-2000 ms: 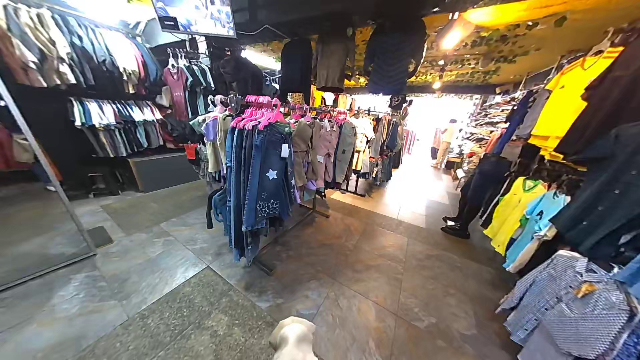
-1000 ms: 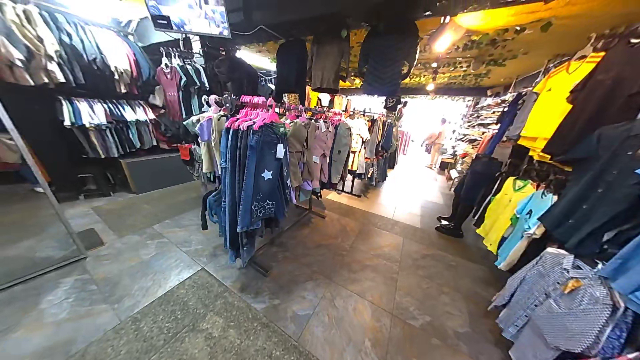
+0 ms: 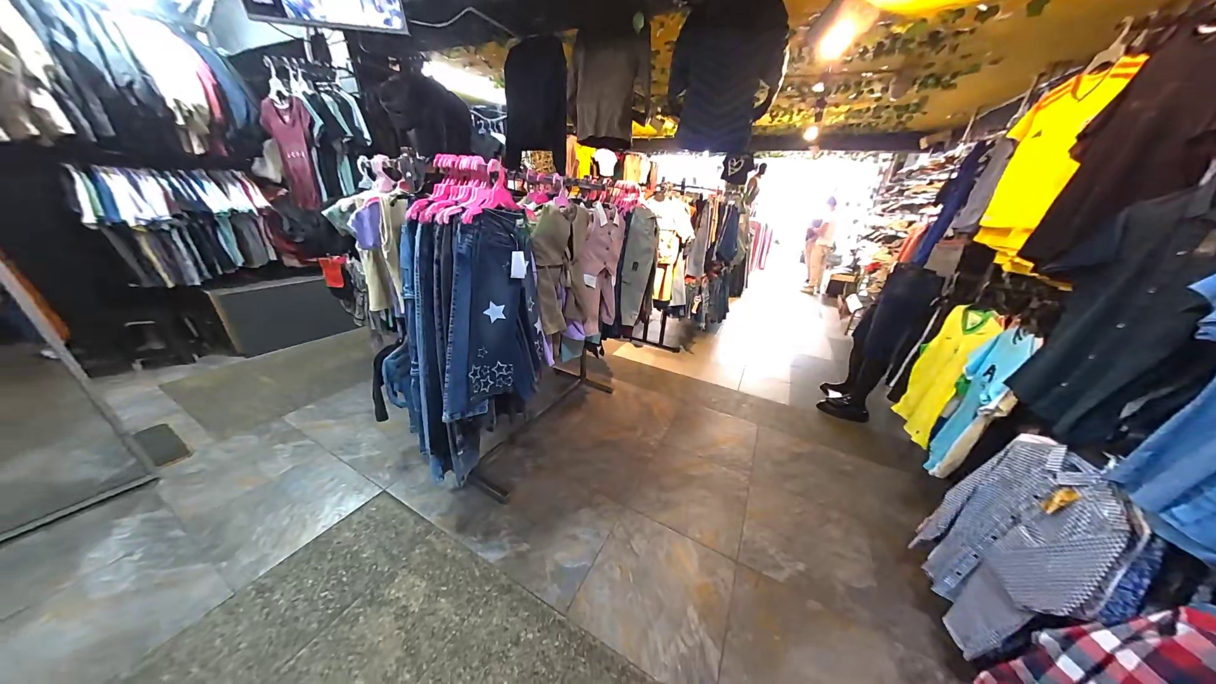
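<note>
Neither of my hands shows in the head view. Blue jeans with white stars hang from pink hangers on a floor rack near the middle. Behind them on the same line of racks are tan and pink garments. At the right, a yellow shirt hangs high, above a yellow top and a light blue T-shirt. Checked shirts hang lower right, with a red plaid garment at the bottom corner.
The rack's metal foot rests on the tiled floor. A glass panel's metal frame stands left, and a dark grey box lies beyond it. Dark-clothed legs with black shoes are at the right. A person is far off near the bright opening.
A pale, rounded shape seen at the bottom edge two seconds ago is out of view. The red plaid garment has come into view at the lower right.
</note>
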